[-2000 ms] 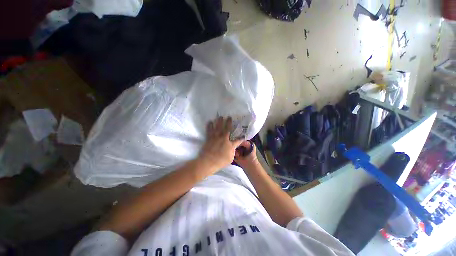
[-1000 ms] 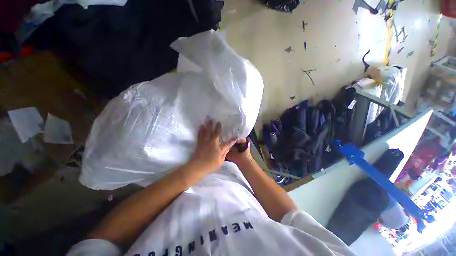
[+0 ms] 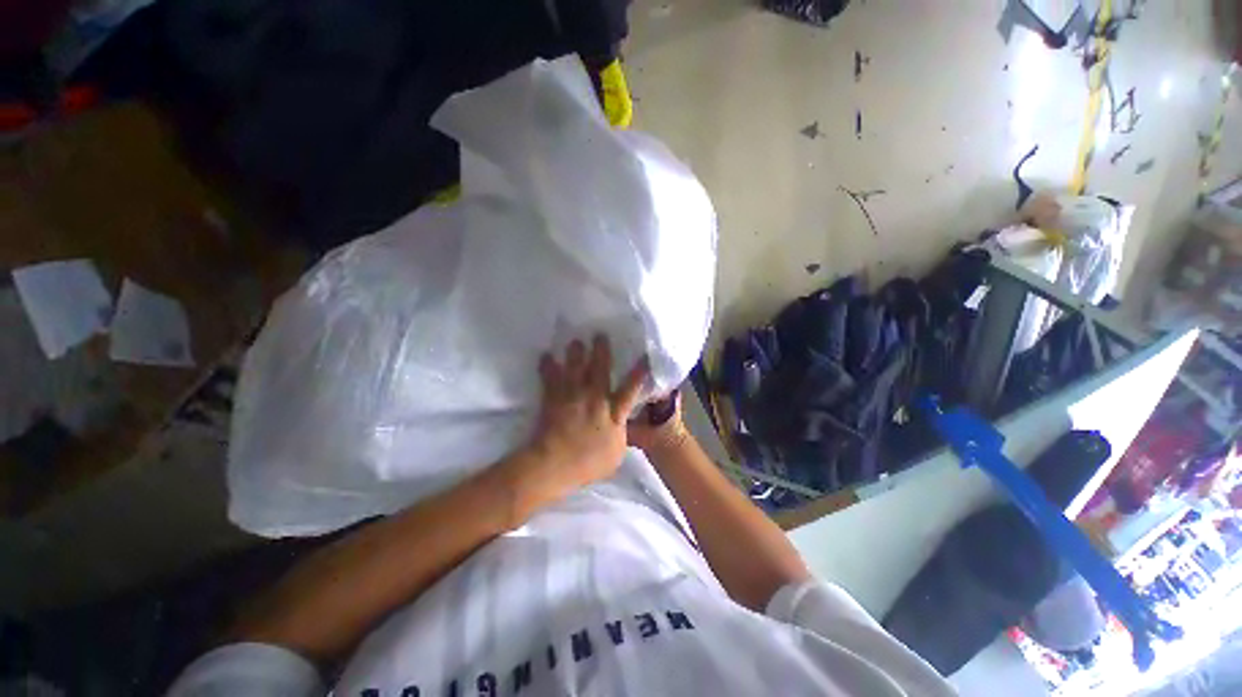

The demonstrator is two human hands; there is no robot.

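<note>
A large, crinkled, translucent white plastic bag [image 3: 395, 341] bulges in front of my body. My left hand [image 3: 586, 415] lies on its lower right part with the fingers spread, pressing on the plastic. My right hand [image 3: 658, 422] is close beside it at the bag's right edge, with its fingers curled around a small dark object [image 3: 663, 407], possibly a scissors handle. The fingertips of my right hand and the rest of the dark object are mostly hidden by the bag and my left hand.
A brown carton [image 3: 123, 177] with white paper pieces [image 3: 64, 306] is at the left. Dark fabric [image 3: 327, 109] lies behind the bag. At the right are dark pieces [image 3: 831, 375] in a frame, a table [image 3: 872, 538], a dark roll [image 3: 974, 586] and a blue bar [image 3: 1042, 511].
The bag's upper flap has shifted left and up. My left hand has shifted slightly, still spread on the bag. Yellow patches now show behind the bag.
</note>
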